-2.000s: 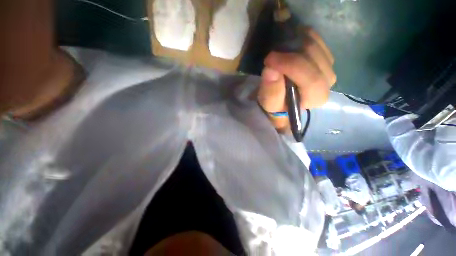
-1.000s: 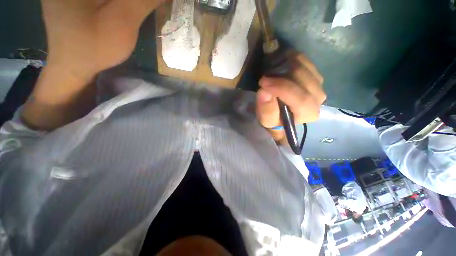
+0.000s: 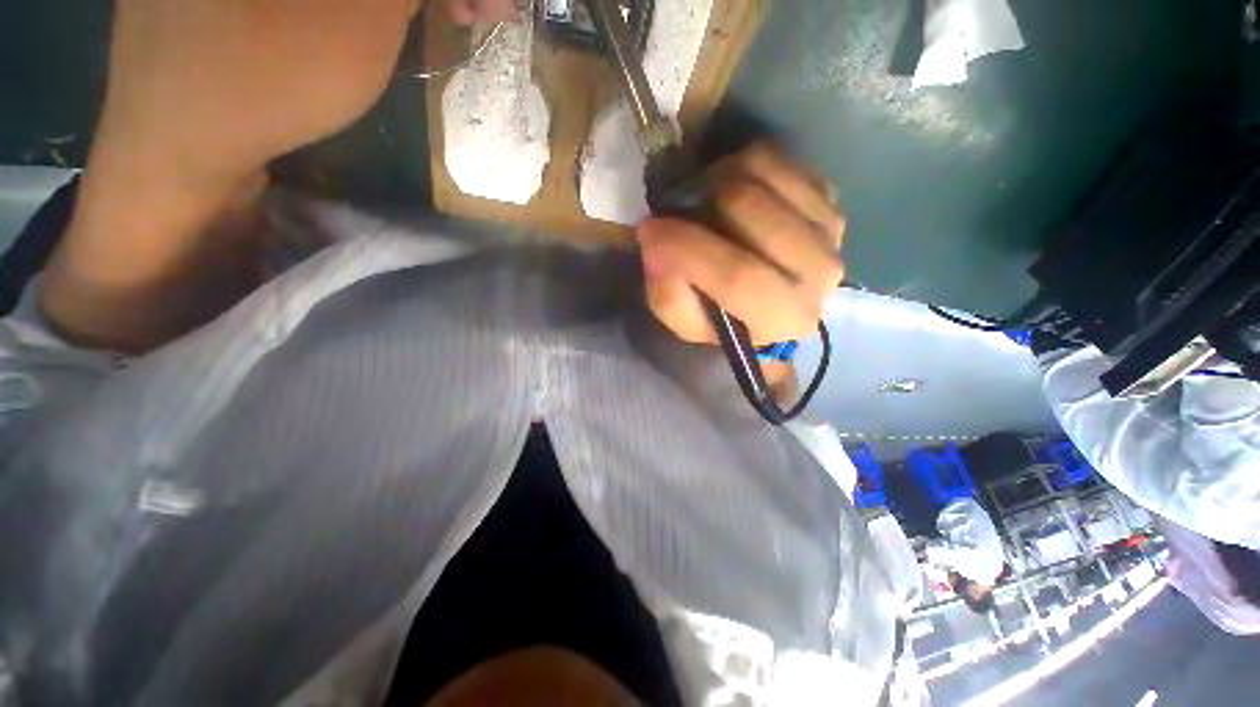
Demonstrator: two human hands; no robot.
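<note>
My right hand (image 3: 753, 249) is closed around the black handle of the soldering iron (image 3: 636, 80). The iron's metal barrel slants up over the right white pad toward the module; its tip is cut off by the top edge. The dark module (image 3: 592, 22), with silver parts, sits on the tan work block (image 3: 567, 207) between two white pads (image 3: 495, 138). My left hand (image 3: 263, 83) is left of the block at the top edge, its fingers mostly cut off. A thin wire (image 3: 463, 66) shows by its fingertips; whether they hold it is unclear.
The green bench top (image 3: 857, 152) holds a crumpled white tissue (image 3: 963, 39) at the upper right. Dark equipment (image 3: 1154, 263) stands at the right. The iron's cord (image 3: 825, 362) loops below my right hand. Other people in pale smocks (image 3: 1168, 435) and blue stools (image 3: 940, 472) are beyond.
My right hand has moved left with the iron, whose barrel now crosses the right pad toward the module. My left hand has come into view, and its fingertips have moved closer to the module.
</note>
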